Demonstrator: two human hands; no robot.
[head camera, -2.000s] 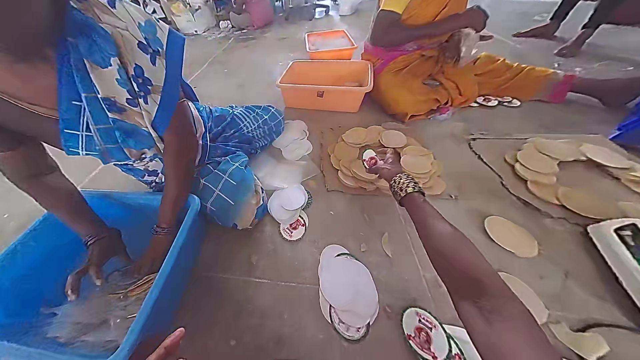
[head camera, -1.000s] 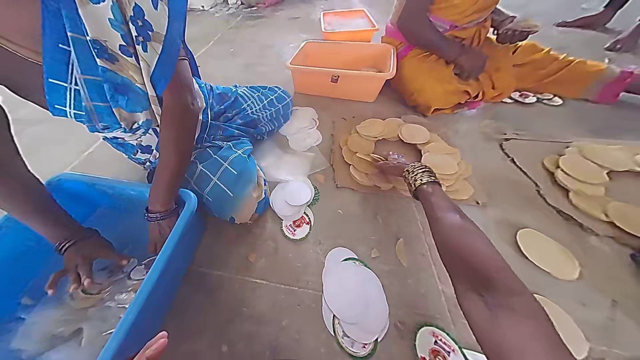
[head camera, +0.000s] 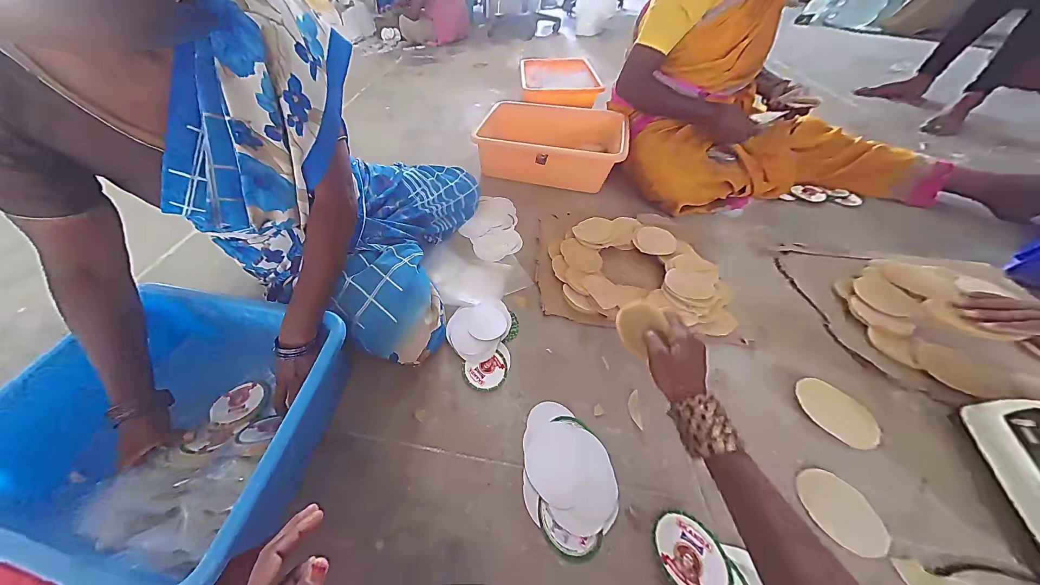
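My right hand (head camera: 681, 361), with a band of bangles at the wrist, pinches a round, flat tan disc (head camera: 638, 327), apparently a papad, at the front edge of a ring of similar discs (head camera: 691, 284) on a brown sheet. My left hand (head camera: 288, 552) shows partly at the bottom edge, fingers apart and holding nothing visible, beside a blue plastic tub (head camera: 321, 398). Between my hands lies a pile of white paper discs (head camera: 569, 463) over green-edged printed labels. Another printed round label (head camera: 686, 548) rests near my right forearm.
A co-worker in blue (head camera: 390, 276) reaches both hands into the tub of plastic bags and labels. Another in orange (head camera: 691, 146) sits by orange tubs (head camera: 552, 154). A co-worker's hand (head camera: 1003, 313) touches the right-hand disc pile. A white device (head camera: 995, 455) stands at the right edge.
My right hand has come back from inside the ring to its front edge and now holds a tan disc. More of my left hand shows. The co-worker in orange has shifted their hands.
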